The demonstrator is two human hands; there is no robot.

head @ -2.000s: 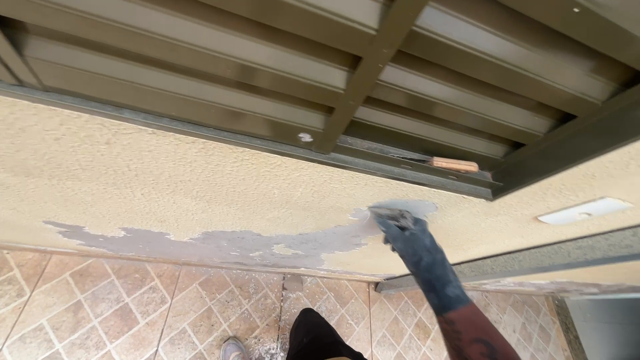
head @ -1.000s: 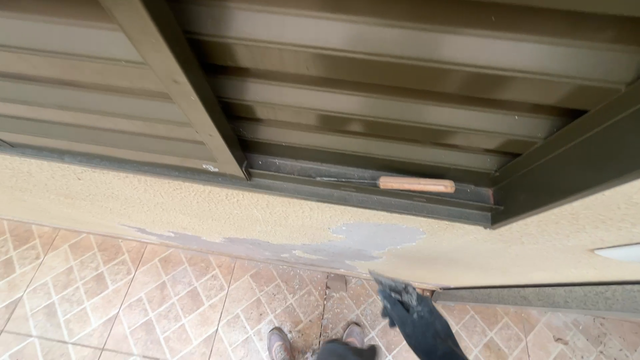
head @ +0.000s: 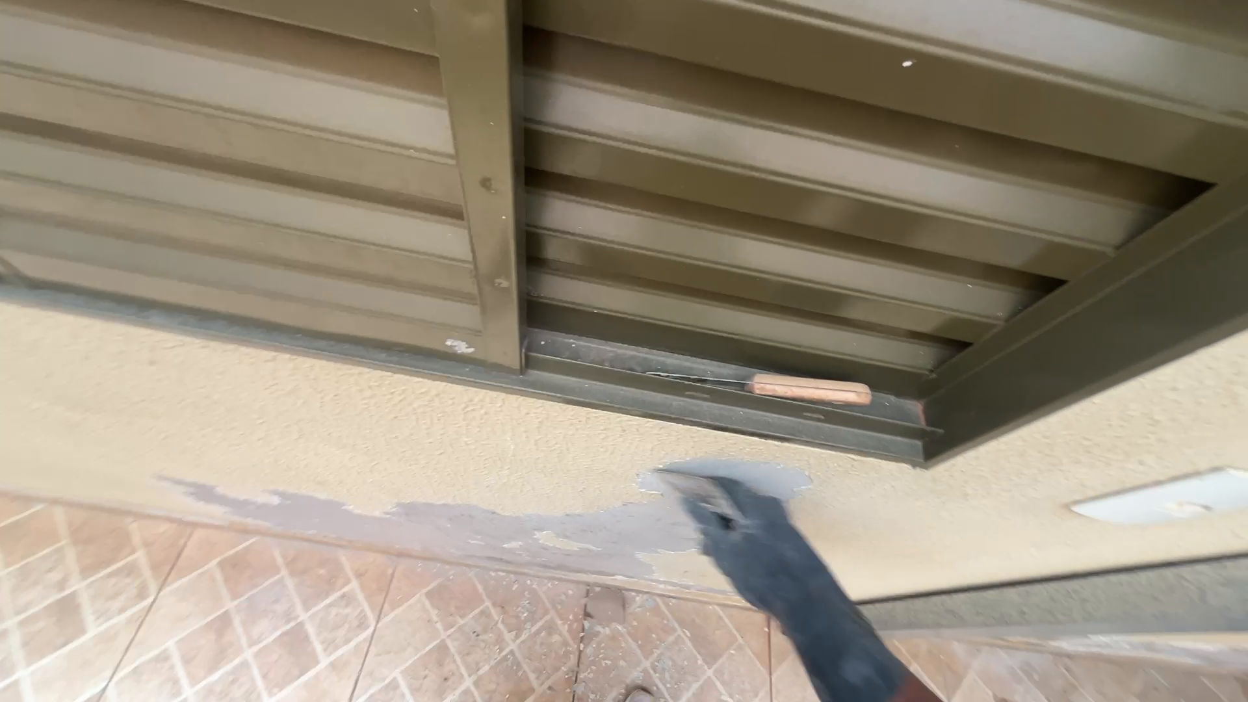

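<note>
My right hand, in a dark glove, reaches up from the lower right and grips a flat scraper, partly blurred. The blade is at the left part of a bare grey patch on the cream textured wall. Lower down, a longer strip of exposed grey surface with ragged paint edges runs left along the foot of the wall. A tool with a wooden handle and a thin metal shaft lies in the window frame's bottom track. My left hand is not in view.
A brown metal louvred window fills the upper view, its sill edge just above my hand. A whitish oblong plate is on the wall at right. Paint flakes lie on the tiled floor below. A grey ledge runs at lower right.
My right hand, lower and off the grey patch one second ago, is now up at the patch with the scraper. The view has shifted. The wooden-handled tool still lies in the track.
</note>
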